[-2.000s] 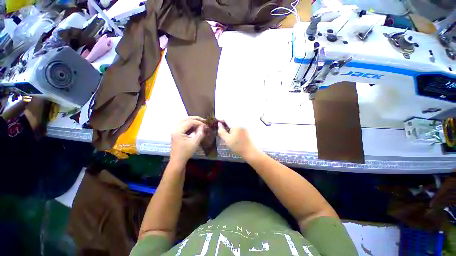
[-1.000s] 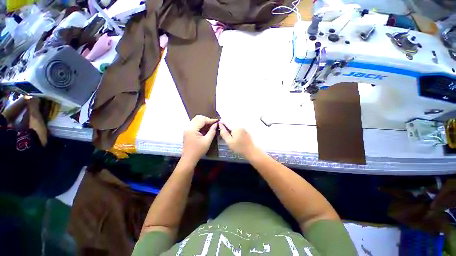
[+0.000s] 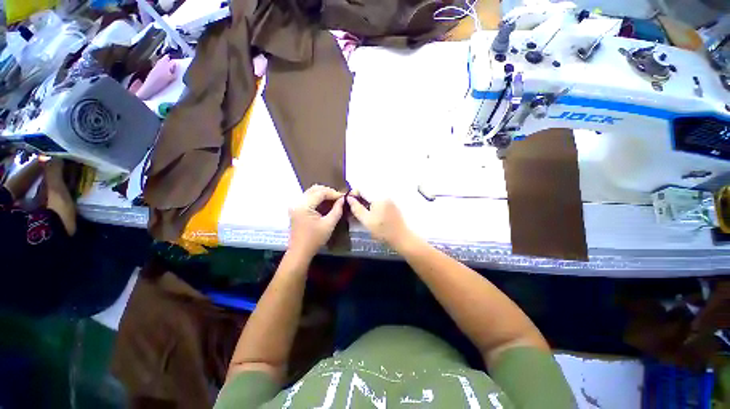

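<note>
A brown tapered cut panel (image 3: 312,120) lies on the white table, its narrow end towards me at the front edge. My left hand (image 3: 317,220) and my right hand (image 3: 376,217) meet over this narrow end. The fingertips of both hands pinch a small dark bit of the fabric's edge between them; its exact shape is hidden by the fingers. A flat rectangular brown piece (image 3: 546,196) lies to the right, partly under the arm of the sewing machine (image 3: 592,100).
A brown fabric bundle (image 3: 192,144) lies left of the panel, over an orange-yellow strip (image 3: 200,231). A grey machine end (image 3: 94,120) stands further left, with another person's arm (image 3: 58,192) nearby. More brown fabric (image 3: 160,343) hangs below the table. A blue basket (image 3: 676,387) is at lower right.
Two seconds ago the fabric between my hands was bunched and more visible. My left hand has moved slightly right, and the fingertips of both hands are now together on a small bit of it.
</note>
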